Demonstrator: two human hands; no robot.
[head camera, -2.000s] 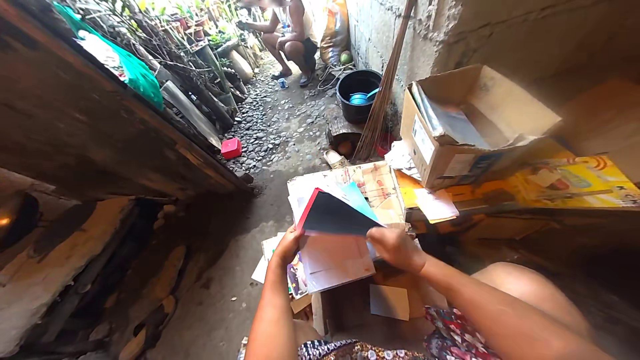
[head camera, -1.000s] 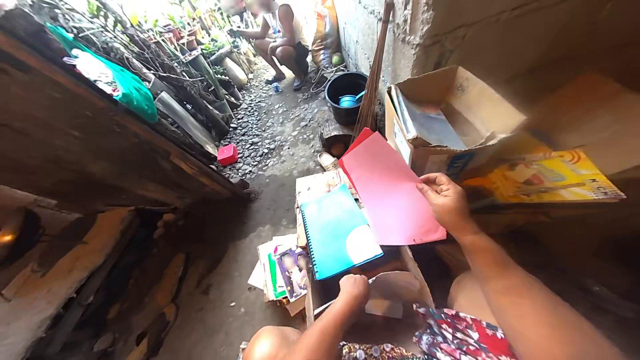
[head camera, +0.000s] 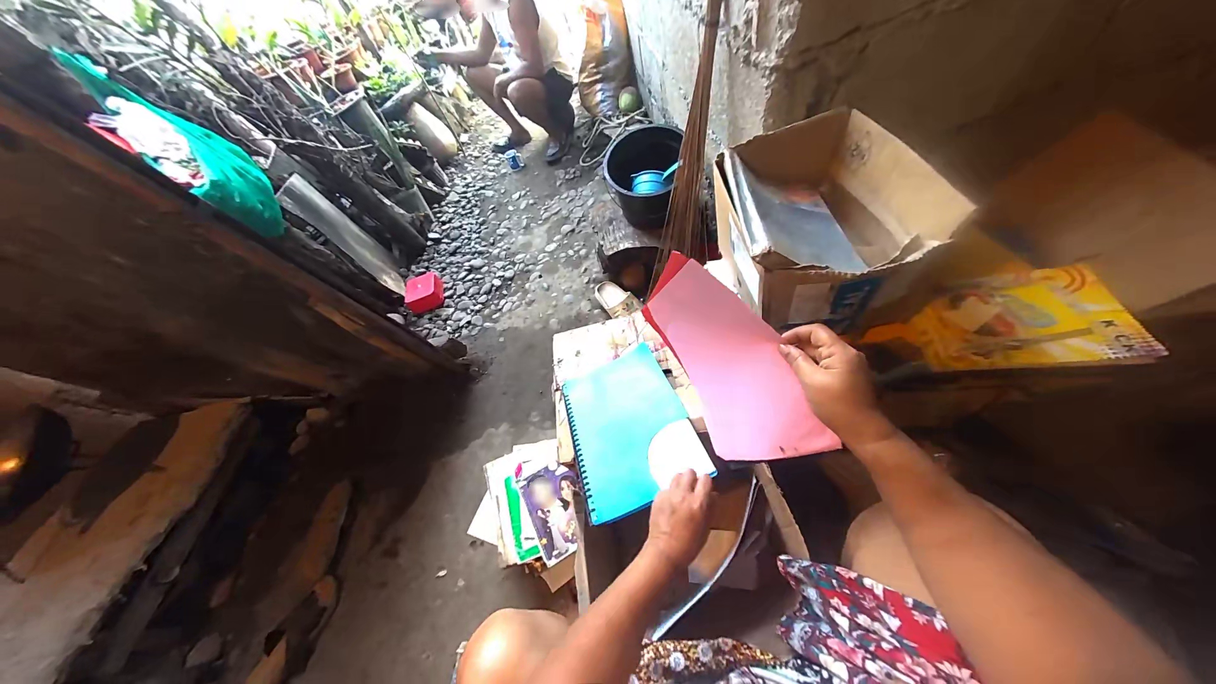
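My right hand (head camera: 831, 375) grips the right edge of a pink sheet or folder (head camera: 736, 366), which has a red layer showing at its upper left edge. A blue spiral-bound notebook (head camera: 617, 427) lies to the left of it over a cardboard box. My left hand (head camera: 681, 518) touches a white rounded piece of paper (head camera: 676, 456) at the notebook's lower right corner; whether the fingers pinch it I cannot tell. Below the notebook, the opening of the box (head camera: 784, 518) shows papers inside.
An open cardboard box (head camera: 912, 180) holding plastic-covered items stands at right, beside a yellow printed sheet (head camera: 1035, 323). A stick broom (head camera: 693, 161) leans by a black bucket (head camera: 641, 152). Papers and booklets (head camera: 546, 513) are stacked at left. A person (head camera: 532, 66) squats on the path.
Two seconds ago both hands held a dark sheet with a red edge. The blue notebook and pink sheet have since come into view, and my left hand has moved up to the notebook's corner.
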